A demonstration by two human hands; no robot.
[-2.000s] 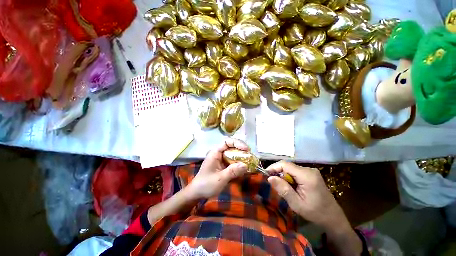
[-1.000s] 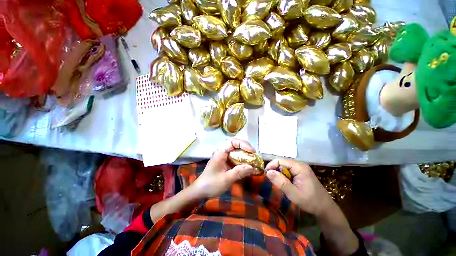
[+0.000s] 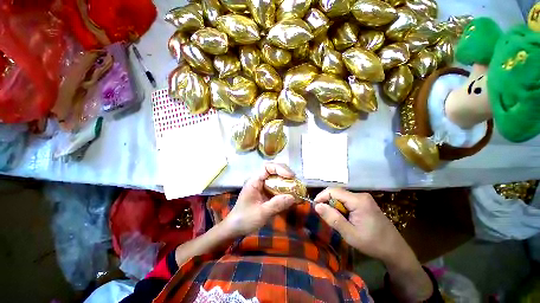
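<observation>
My left hand (image 3: 259, 201) holds a shiny gold stuffed ingot (image 3: 285, 187) above my lap, at the table's front edge. My right hand (image 3: 353, 220) is just right of it and pinches a small tool with a yellow-orange grip (image 3: 337, 205). A thin metal tip points from my right fingertips to the ingot's right end. The tool is mostly hidden in my fingers, so I cannot tell its exact kind. No thread can be made out. A large heap of gold ingots (image 3: 287, 68) lies on the white-covered table.
A plush doll with a green hat (image 3: 521, 83) lies right of the heap. A printed sheet (image 3: 188, 155), a blank white paper (image 3: 325, 157) and a pen (image 3: 144, 67) lie on the table. Red plastic (image 3: 35, 65) fills the left. A white sack (image 3: 503, 216) is below right.
The metal tip showed more two seconds ago, was mostly covered one second ago, and shows as a thin line now. The whole view has shifted slightly. Both hands keep their grips.
</observation>
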